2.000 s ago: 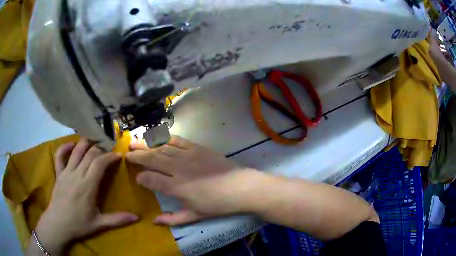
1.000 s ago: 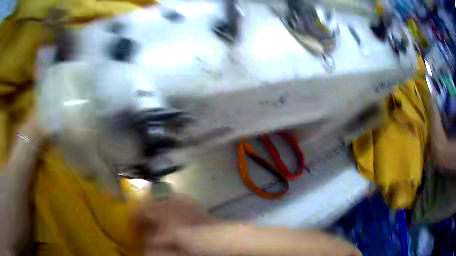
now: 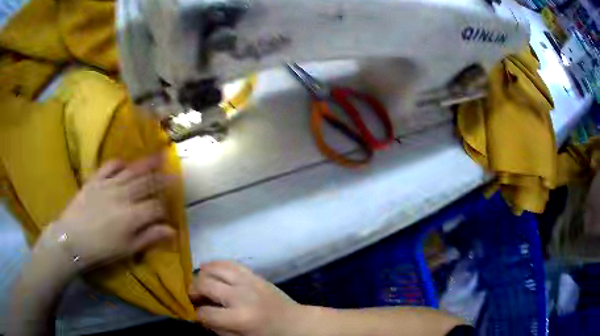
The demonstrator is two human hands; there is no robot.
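Note:
A mustard-yellow fabric piece (image 3: 125,262) lies bunched left of the needle area and runs down to the table's front edge. My left hand (image 3: 122,207) lies on it, fingers spread and slightly blurred, with no clear grip. My right hand (image 3: 230,298) pinches the fabric's right edge low down, near the table's front edge. The sewing machine (image 3: 368,33) stands above, marked QINLIN, with its lit presser foot area (image 3: 197,128) at the fabric's upper right edge. The needle itself is too blurred to make out.
Scissors (image 3: 378,121) with orange and red handles lie under the arm. A bright yellow strip (image 3: 242,95) curls behind the foot. Yellow pieces (image 3: 523,131) hang over the right table end. Blue crates (image 3: 427,275) stand below the table. More yellow fabric (image 3: 79,29) lies at upper left.
My right hand has moved from beside the presser foot down to the fabric's lower edge. The fabric is now bunched instead of flat, with more of it at the left. The camera view has shifted.

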